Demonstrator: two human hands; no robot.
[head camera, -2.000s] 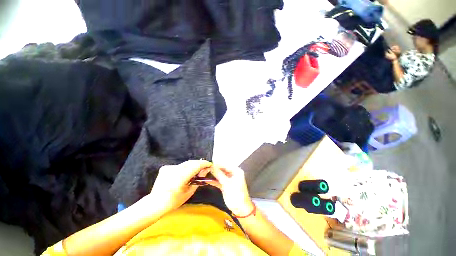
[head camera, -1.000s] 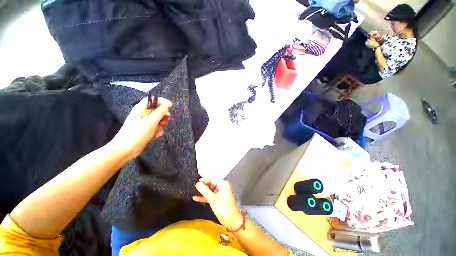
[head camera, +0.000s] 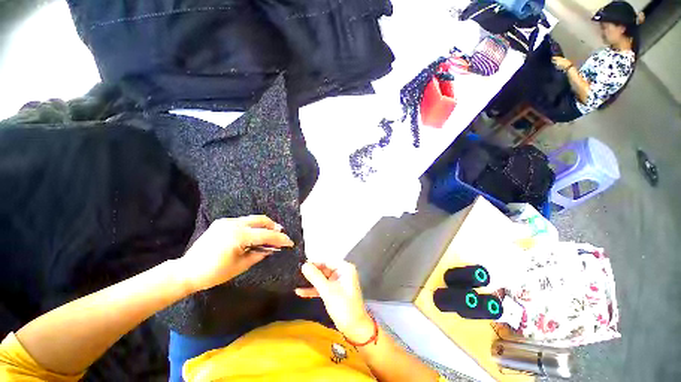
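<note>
A dark charcoal, flecked garment (head camera: 250, 168) lies across the near table edge and my lap, with a pointed corner at its top. My left hand (head camera: 233, 250) is over the cloth near its right edge, with a small dark metal tool, seemingly thread snips (head camera: 261, 248), tucked in its fingers. Its fingertips are close together; a needle or thread cannot be made out. My right hand (head camera: 334, 292), with a red band at the wrist, pinches the garment's right edge between thumb and finger, just below my left fingertips.
Black garment piles lie left (head camera: 89, 194) and further up (head camera: 216, 45). Black strands lie by a red container (head camera: 438, 102). To the right are thread cones (head camera: 467, 277) on a box, a floral bag (head camera: 560, 298), flask (head camera: 534, 358), blue bin (head camera: 452, 188), lilac stool (head camera: 586, 173) and a seated person (head camera: 606, 71).
My left hand came away from the garment edge, up and to the left over the cloth, then returned near the edge. My right hand has stayed at the edge, slightly lower than at first.
</note>
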